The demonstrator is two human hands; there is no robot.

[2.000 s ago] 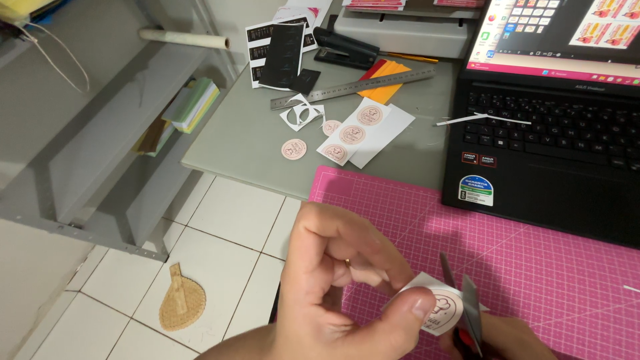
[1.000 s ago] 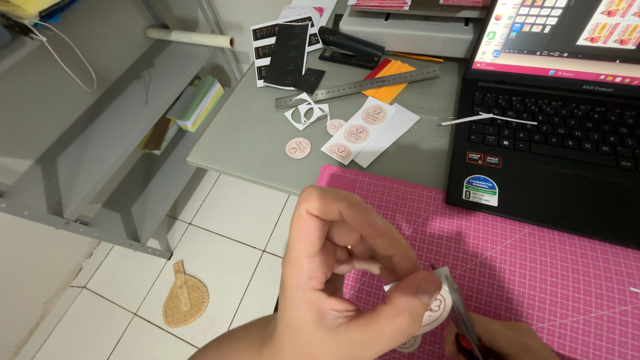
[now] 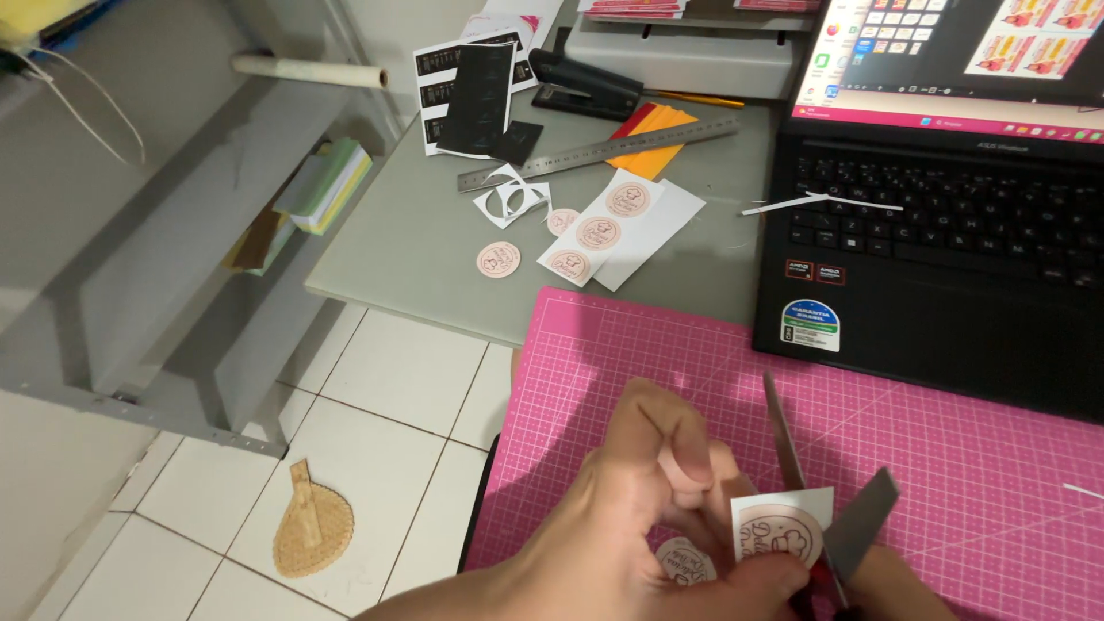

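Observation:
Near the bottom of the head view, my left hand point(image 3: 664, 509) pinches a white paper piece point(image 3: 780, 524) printed with a round pink label. A second round label point(image 3: 686, 561) shows below its fingers. My right hand point(image 3: 897, 586), mostly hidden, holds scissors point(image 3: 862, 522) with red on the handles. Their blades stand apart around the paper's right edge. Up the desk lie a strip of round labels point(image 3: 599, 231) over a blank white sheet point(image 3: 655, 237), a cut round label point(image 3: 498, 260), another partly under the strip, and paper offcuts point(image 3: 515, 198).
A pink cutting mat point(image 3: 862, 431) lies under my hands, beside a black laptop point(image 3: 931, 302) with paper slivers. Behind are a steel ruler point(image 3: 604, 155), orange papers point(image 3: 655, 142), a black stapler point(image 3: 586, 86) and black sheets point(image 3: 476, 99). A metal shelf point(image 3: 198, 216) stands left; a woven fan-shaped item point(image 3: 312, 530) is on the floor.
The scissor blades, nearly together one second ago, are now spread wide. The paper has turned in my left hand, and its printed circle shows more fully.

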